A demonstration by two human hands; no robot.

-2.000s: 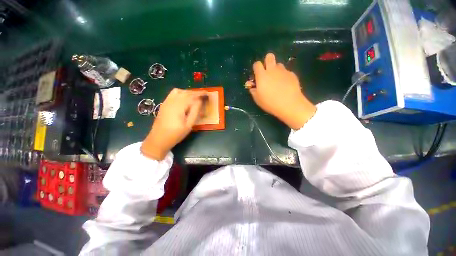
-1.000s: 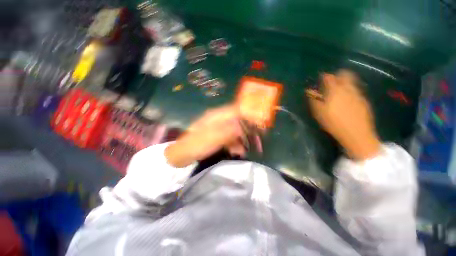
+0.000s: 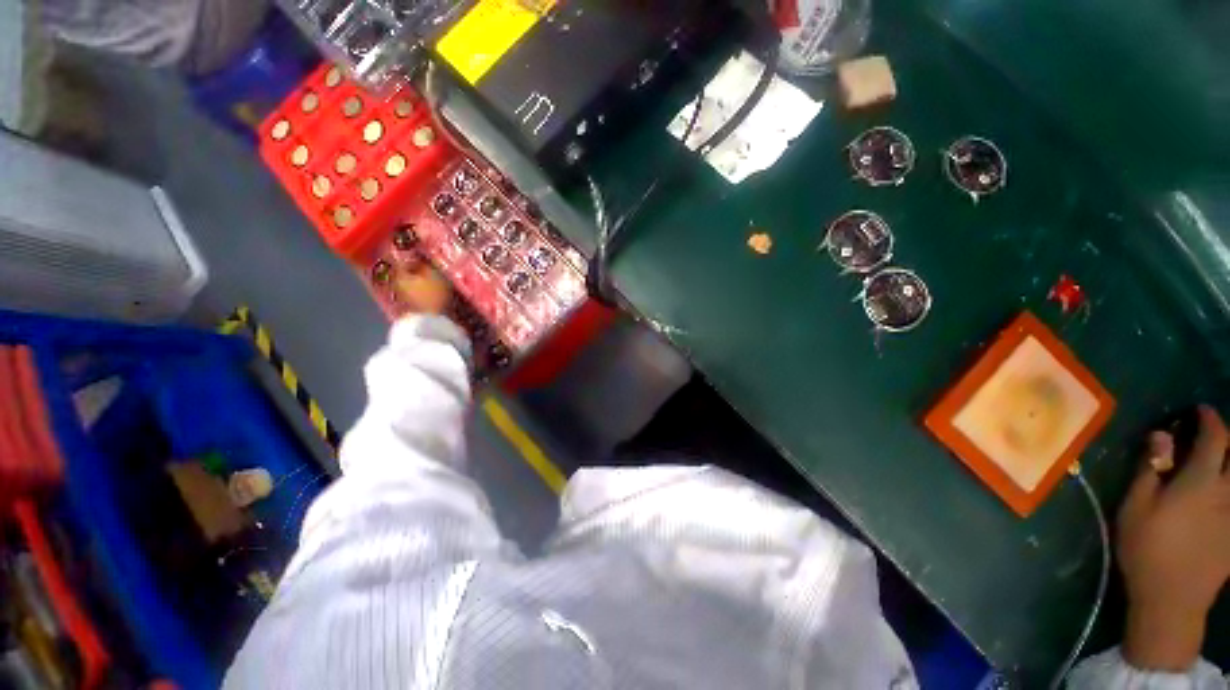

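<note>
My left hand [image 3: 424, 287] is small in the picture and reaches over a red tray of round units [image 3: 510, 270], at its left part. Its fingertips are hard to make out, so I cannot tell if it holds a unit. My right hand [image 3: 1179, 519] lies at the right edge, partly cut off, with a small pale thing at its fingertips. The orange-red square jig [image 3: 948, 417] with a pale centre lies on the green mat, left of my right hand. Several round watch cases [image 3: 896, 299] lie loose on the mat beyond it.
A red tray with pale discs [image 3: 354, 144] stands beside the unit tray. A black box with a yellow label [image 3: 573, 81], white paper [image 3: 746, 115], a tan block [image 3: 866, 84], a clear bottle [image 3: 820, 30] and a small red piece [image 3: 1067, 294] are on the bench. A blue bin [image 3: 202, 465] stands lower left.
The view has swung to the left. My left hand has moved from the jig to the red tray. My right hand now shows at the right edge. The blue control box has left the view.
</note>
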